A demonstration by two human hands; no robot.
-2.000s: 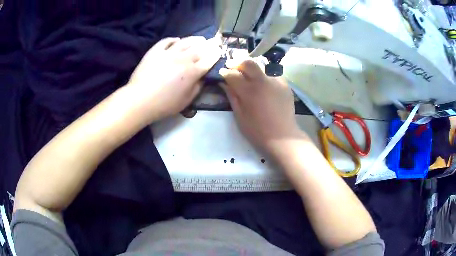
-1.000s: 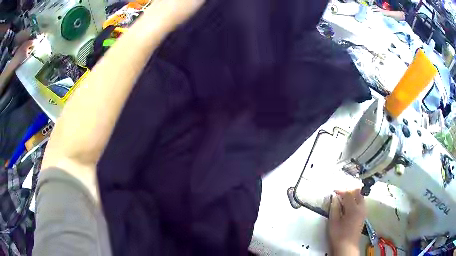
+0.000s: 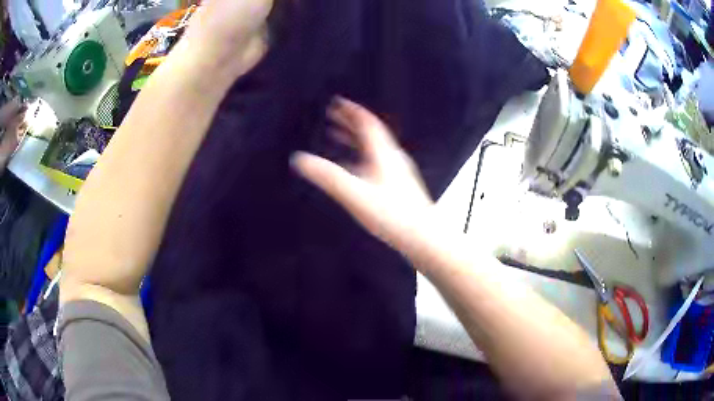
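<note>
A large dark navy garment [image 3: 313,258] hangs spread in front of me, from the top edge of the view down to my lap. My left hand [image 3: 235,35] is at its upper left edge, partly cut off by the top of the picture, with its fingers closed on the cloth. My right hand [image 3: 356,160] is over the middle of the garment, slightly blurred, with thumb and fingers apart and holding nothing. The white sewing machine head [image 3: 560,141] stands to the right, with no cloth under it.
Scissors [image 3: 614,313] with red and yellow handles lie right of my right forearm. A blue tray [image 3: 690,337] and a white strip [image 3: 665,329] are at the far right. An orange piece [image 3: 601,43] stands behind the machine. Another machine [image 3: 74,66] and a yellow bin [image 3: 59,176] are at left.
The garment has left the needle area and now spreads before me. My left hand rose to the upper left with it. My right hand left the machine and moved left over the cloth.
</note>
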